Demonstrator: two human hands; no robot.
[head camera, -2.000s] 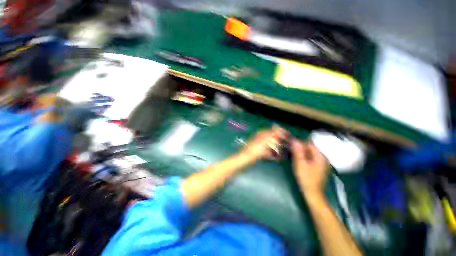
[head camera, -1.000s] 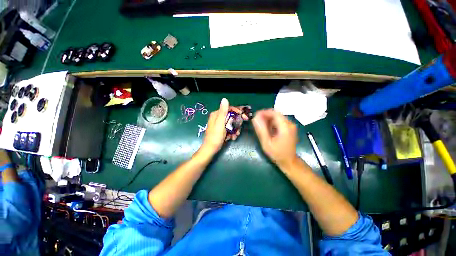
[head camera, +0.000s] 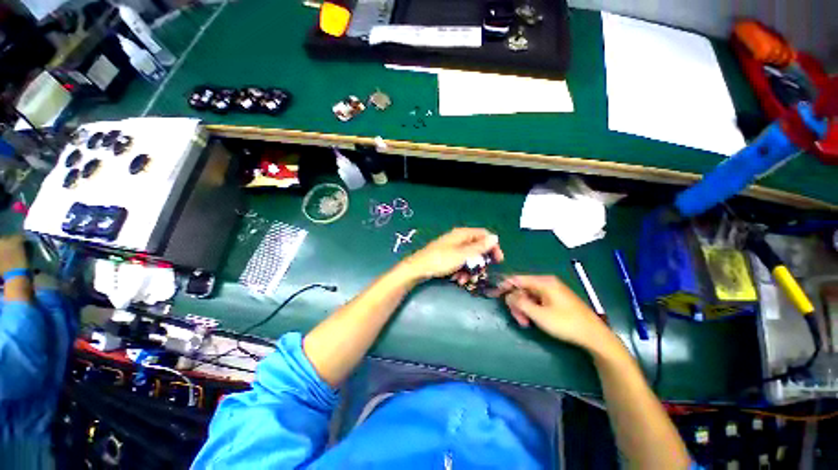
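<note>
My left hand (head camera: 459, 252) holds a small dark module (head camera: 476, 268) with bright metal and white parts, above the green mat (head camera: 413, 330). My right hand (head camera: 537, 301) is just right of it, thumb and fingertips pinched together beside the module's lower right. Something thin and dark shows at those fingertips; it is too small to name, and I cannot tell whether the right hand grips it or only touches the module.
Round screw dish (head camera: 325, 203), pink bands (head camera: 388, 212) and dotted label sheet (head camera: 274, 259) lie left. White tissue (head camera: 564, 213), marker pen (head camera: 589, 287) and blue pen (head camera: 631, 294) lie right. The electric screwdriver (head camera: 740, 170) is upper right. The shelf edge (head camera: 441, 158) runs behind; another person's arm (head camera: 16, 275) is far left.
The view has shifted and tilted. My hands sit lower relative to the mat. My right hand, blurred and raised before, is now steadier with its fingertips low beside the module.
</note>
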